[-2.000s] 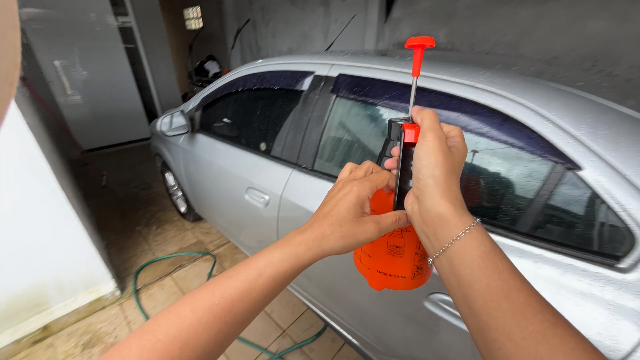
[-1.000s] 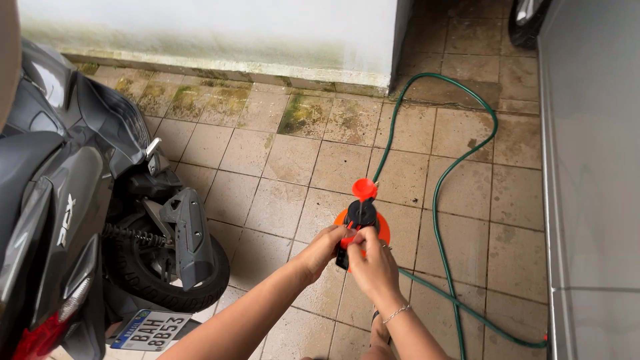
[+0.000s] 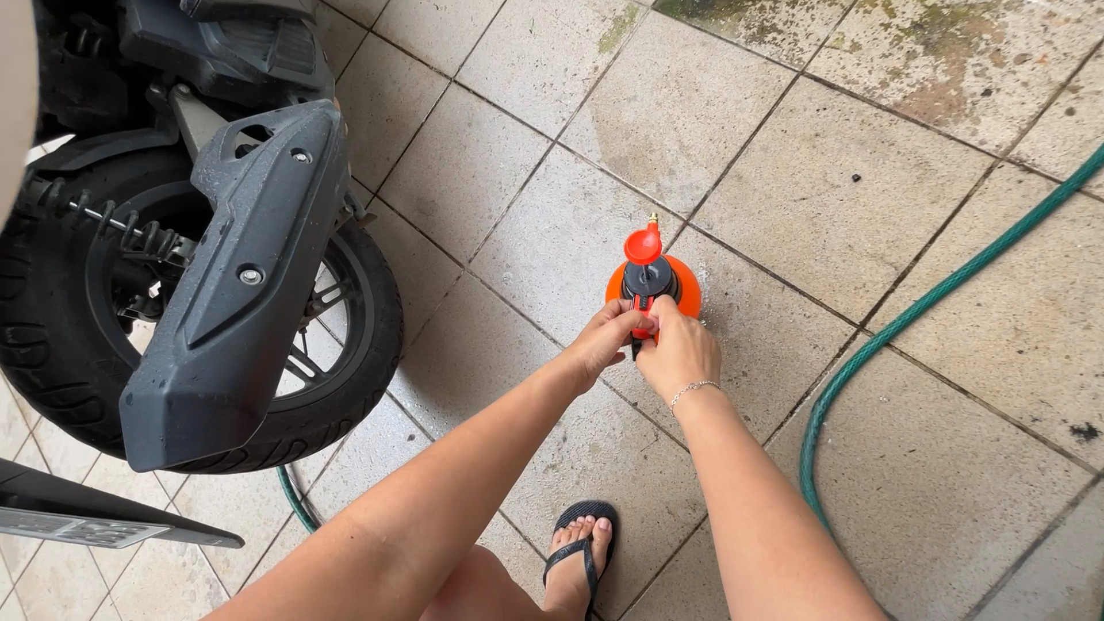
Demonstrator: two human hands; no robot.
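An orange pump sprayer bottle (image 3: 688,285) with a black head and brass nozzle is seen from above, over the floor tiles. Its red pump knob (image 3: 643,247) points up toward me. My left hand (image 3: 606,335) has its fingers on the red and black handle, on the near side of the sprayer. Against the same handle is my right hand (image 3: 681,345), a chain bracelet at its wrist, with thumb and fingers close to those of the left. Both hands cover most of the handle, so the exact grip of each finger is partly hidden.
At the left stand a motorcycle's rear wheel (image 3: 379,302) and its grey exhaust cover (image 3: 250,293). A green hose (image 3: 931,315) curves over the tiled floor (image 3: 811,198) on the right. My foot in a black flip-flop (image 3: 590,552) is below the hands.
The view has swung from the silver car down to the floor and motorcycle. Both hands have brought the sprayer from beside the car to low over the tiles.
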